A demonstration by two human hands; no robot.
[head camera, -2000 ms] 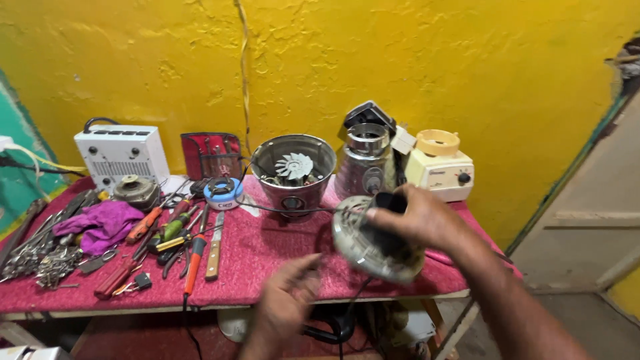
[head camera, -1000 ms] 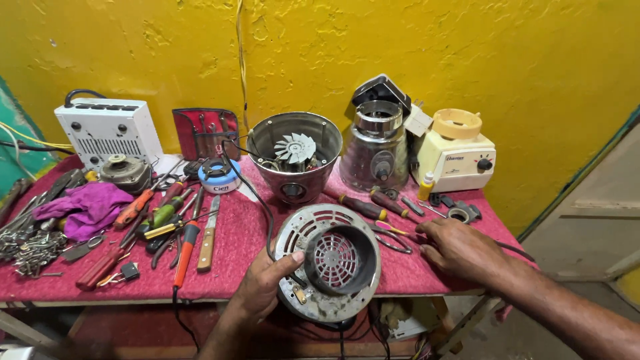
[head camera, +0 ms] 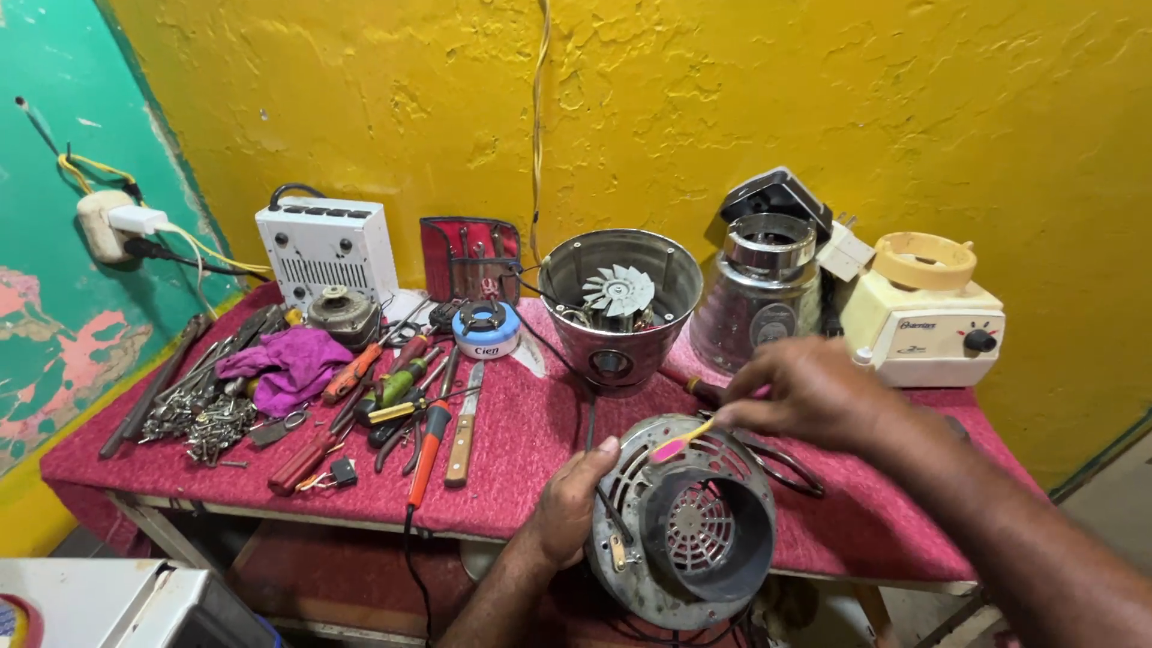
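Observation:
My left hand (head camera: 573, 504) grips the left rim of a round, dirty grey vented base plate (head camera: 661, 598), tilted at the table's front edge. A dark collar (head camera: 760, 540) rings its central grille. In my right hand (head camera: 792, 391) is a toothbrush (head camera: 691, 438) with a yellowish handle and pink bristles, its head over the plate's upper slots. Behind them stands an open metal blender housing (head camera: 612, 346) with a white fan (head camera: 619, 292) inside. A dark cord runs from the housing toward the plate.
Left on the red cloth lie screwdrivers (head camera: 306, 461), a knife (head camera: 460, 445), a soldering iron (head camera: 430, 441), a purple rag (head camera: 292, 369) and piled screws (head camera: 220, 427). A white box (head camera: 328, 256) stands behind. At right are a metal blender base (head camera: 751, 310) and a cream one (head camera: 940, 333).
My right hand has moved from the tools on the table to above the plate and now holds a toothbrush. My left hand stays on the plate's left rim.

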